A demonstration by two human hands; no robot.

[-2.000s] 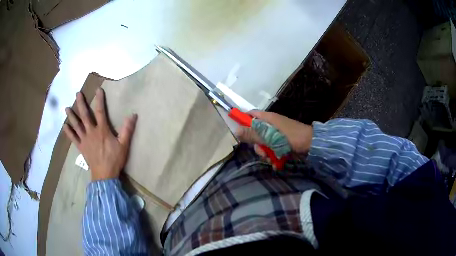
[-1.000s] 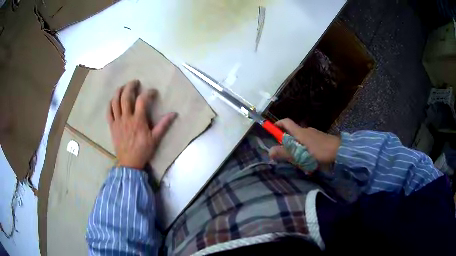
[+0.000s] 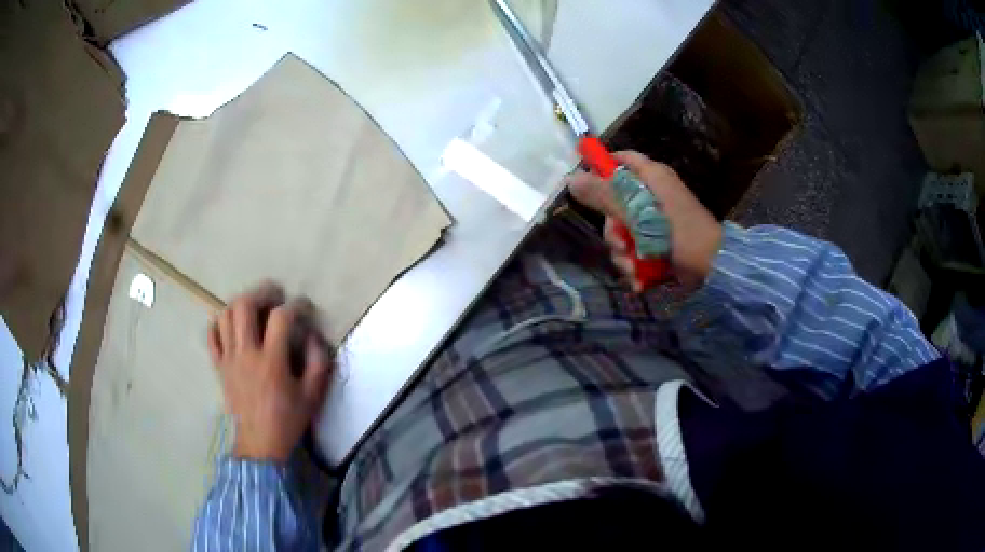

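The front panel (image 3: 281, 194) lies pale side up on the white table, its curved cut-outs at the top. A tan yoke seam (image 3: 173, 275) crosses it, with a small white patch (image 3: 142, 289) beside it. A darker facing (image 3: 97, 313) runs down its left edge. My left hand (image 3: 270, 372) is blurred, with bent fingers over the panel near the seam's lower end; whether it pinches cloth cannot be told. My right hand (image 3: 675, 216) holds the shears (image 3: 545, 76) by the red, cloth-wrapped handles. Their blades look closed and point up-left, away from the panel.
Other brown cut panels (image 3: 54, 162) lie at the table's left side. A white strip (image 3: 491, 178) is near the right table edge. Thread bits (image 3: 19, 421) lie at the lower left. An open brown box (image 3: 724, 119) stands beyond the right edge, on the dark floor.
The shears have left the panel's right edge and swung upward. My left hand has slid from the upper panel down toward the lower edge. The panel has shifted slightly up and left.
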